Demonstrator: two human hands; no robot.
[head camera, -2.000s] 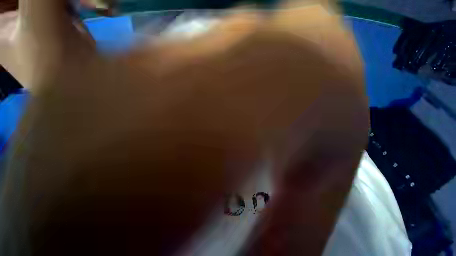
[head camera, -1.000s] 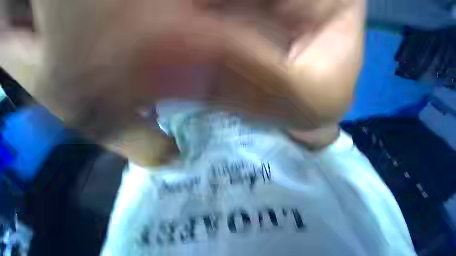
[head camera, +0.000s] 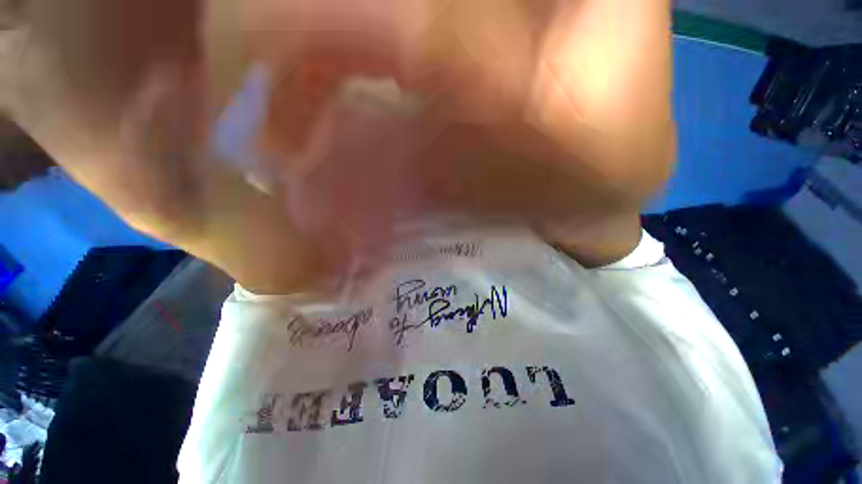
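Note:
Both my hands are very close to the camera, large and blurred, above the white printed shirt (head camera: 406, 425) on my chest. My left hand (head camera: 274, 161) fills the upper left and upper middle. My right hand (head camera: 558, 123) is at the upper right of centre. The hands seem close together or overlapping, and their fingers cannot be told apart. A small pale bluish patch shows among the left fingers; I cannot tell whether it is an object or a gap. Nothing held can be made out.
A black ribbed thing, perhaps trays, (head camera: 756, 274) lies at the right, with another dark ribbed pile (head camera: 813, 95) at the upper right. Dark boxy shapes (head camera: 113, 406) stand at the lower left. Blue floor (head camera: 723, 123) shows at both sides.
The hands filled most of the view two seconds ago; they have since risen, uncovering the shirt print. Since one second ago they have shifted slightly and remain blurred.

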